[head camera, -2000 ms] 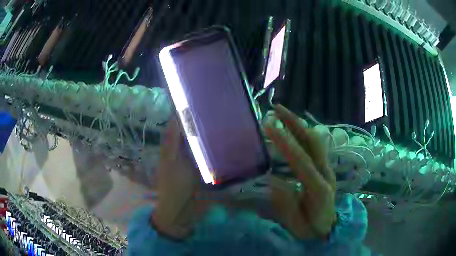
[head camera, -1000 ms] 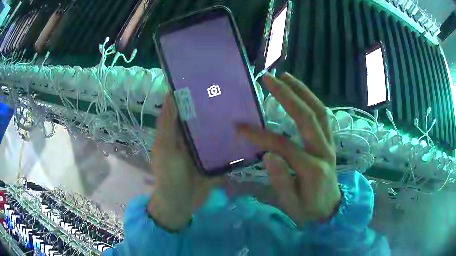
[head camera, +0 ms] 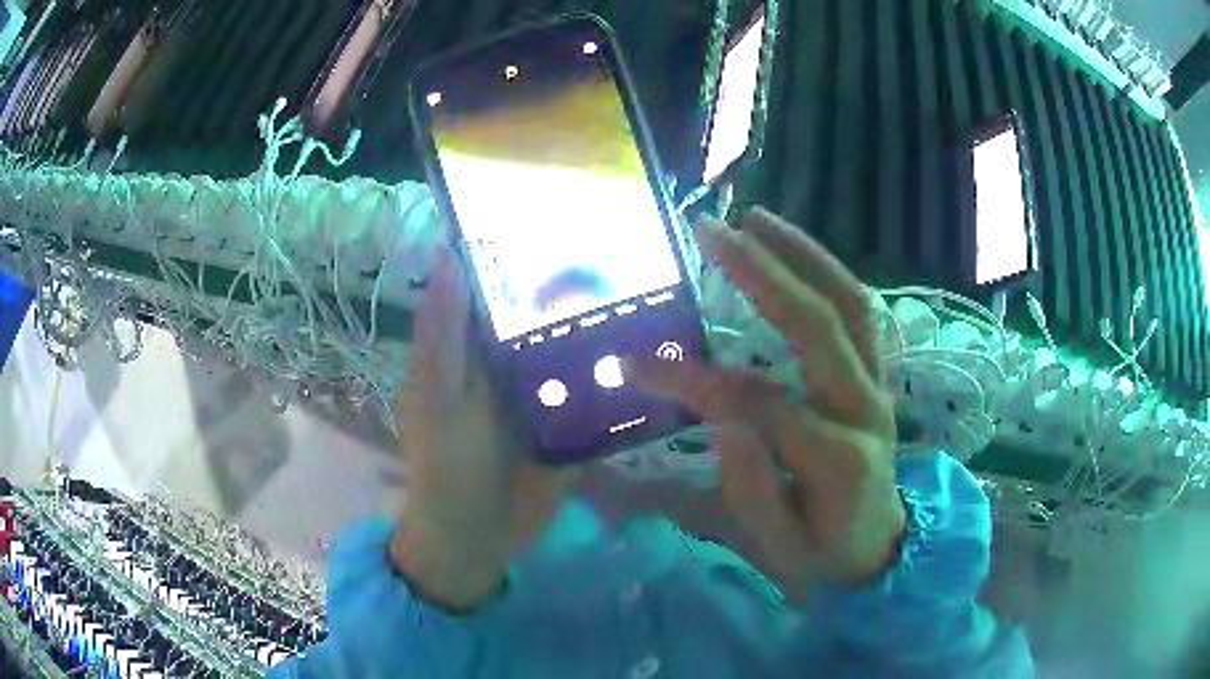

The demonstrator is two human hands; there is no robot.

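Note:
A smartphone (head camera: 564, 226) is held up in the middle of the view, slightly tilted. Its screen shows a camera picture, bright white with a yellow band, and round buttons below. My left hand (head camera: 458, 438) holds the phone by its lower left side; the fingers behind it are hidden. My right hand (head camera: 809, 398) is at the phone's lower right, fingers apart, with one fingertip over or on the screen near the round buttons. It grips nothing.
Behind is a dark slotted rack (head camera: 876, 159) with a white-screen phone (head camera: 1001, 208) and another lit phone (head camera: 735, 100). White adapters (head camera: 372, 232) and looped white cables (head camera: 272, 166) line its front edge. Rows of phones (head camera: 120, 610) lie lower left. A blue bin edge (head camera: 13, 308) is at far left.
The phone's screen went from plain purple, to purple with a camera icon, to a live camera picture. My right hand's fingers moved left over the lower screen. The phone rose slightly.

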